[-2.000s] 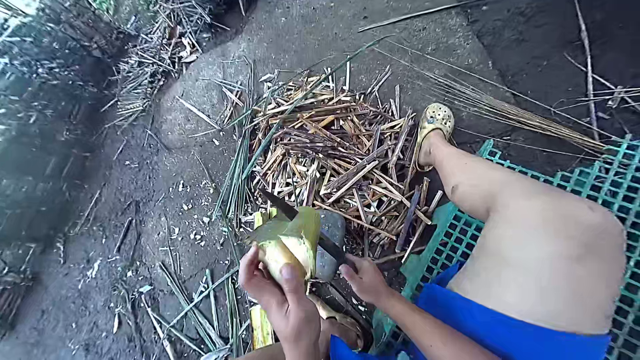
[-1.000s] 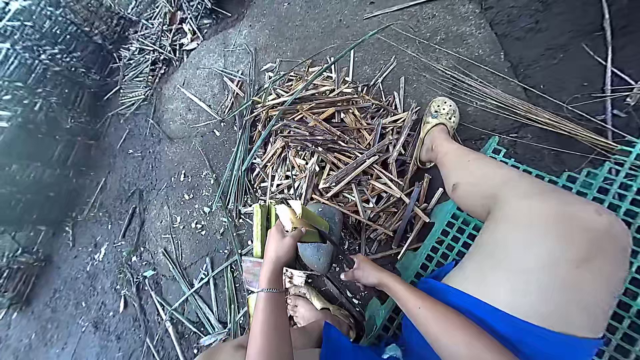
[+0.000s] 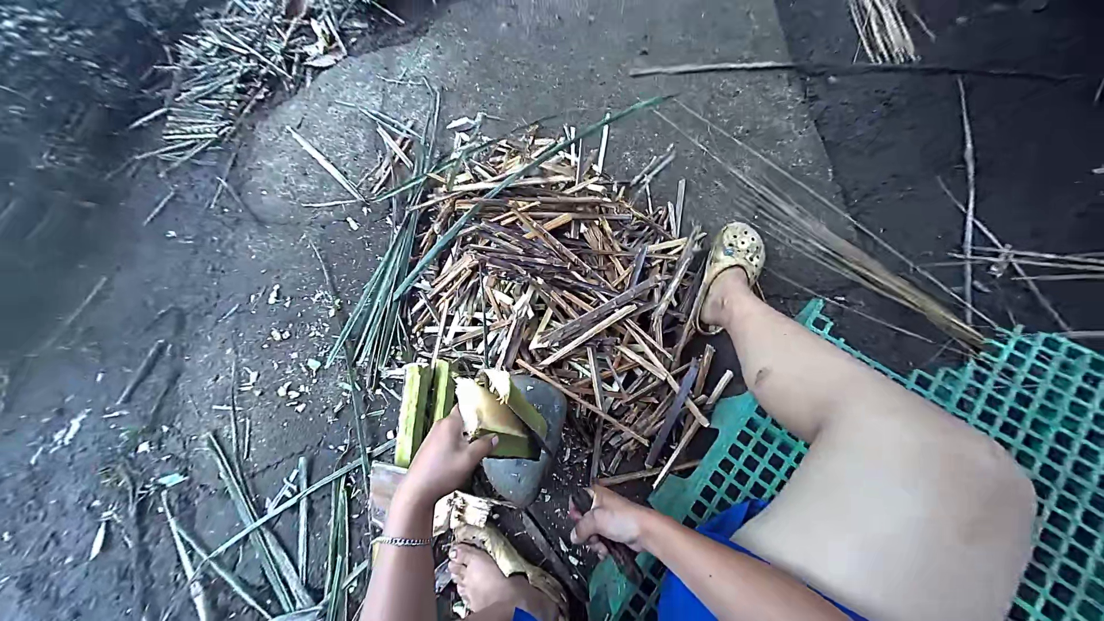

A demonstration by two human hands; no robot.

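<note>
My left hand [image 3: 448, 457] grips a thick cut piece of pale and green plant stalk [image 3: 493, 416] against a smooth grey stone [image 3: 526, 479]. My right hand [image 3: 612, 520], to the right of the stone, is closed around a dark handle [image 3: 583, 500]; the blade is mostly hidden or blurred. Yellow-green stalk lengths [image 3: 414, 414] lie just left of the held piece. A large heap of split brown sticks [image 3: 561, 259] lies beyond the stone.
A green plastic grid [image 3: 776, 457] lies at the right, under my leg. One foot in a yellow clog [image 3: 739, 248] stands beside the heap; my other foot [image 3: 483, 576] is near the stone. Long green leaf strips [image 3: 392, 285] and dry stems [image 3: 862, 259] lie on the ground.
My left hand has lowered the plant piece onto the stone. My right hand has drawn away from it; two seconds ago it held a dark blade against the piece.
</note>
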